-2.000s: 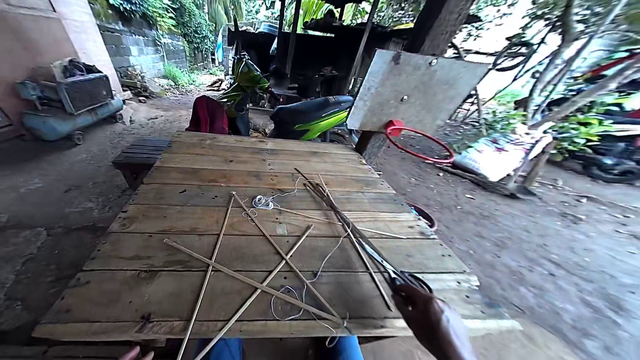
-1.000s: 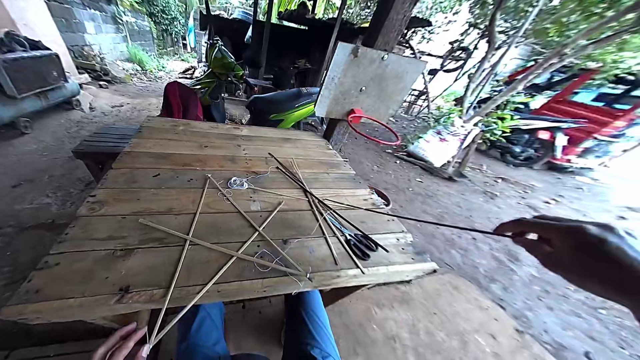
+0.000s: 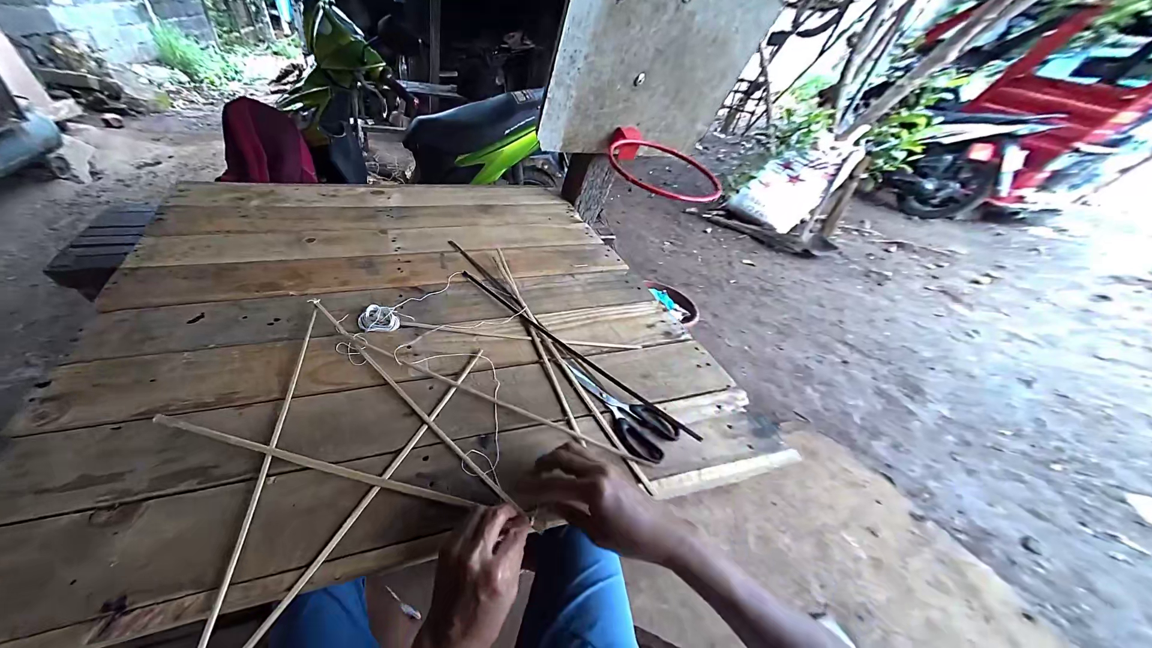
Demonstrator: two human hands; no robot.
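Observation:
My left hand [image 3: 481,567] pinches the near end of two thin wooden sticks where they meet at the table's front edge. Close beside it, my right hand [image 3: 598,495] has bent fingers at the same joint; what lies between them is hidden. The crossed wooden sticks [image 3: 373,480] form a star-like outline on the plank table [image 3: 225,333]. White string [image 3: 378,318] lies in a small bundle, its loose strand running toward my hands. Right of it, dark thin sticks [image 3: 585,355] cross pale ones over black-handled scissors [image 3: 639,427].
A red hoop [image 3: 666,171] on a metal board [image 3: 652,72] stands beyond the table's right corner. A green and black motorcycle [image 3: 477,144] is behind the table. A dark bench [image 3: 103,243] stands at left, and a small tub [image 3: 675,304] at the right edge.
My right hand has come from the far right, where it held a dark stick, to beside my left hand. The left hand has moved from the star's lower left point to its lower right point.

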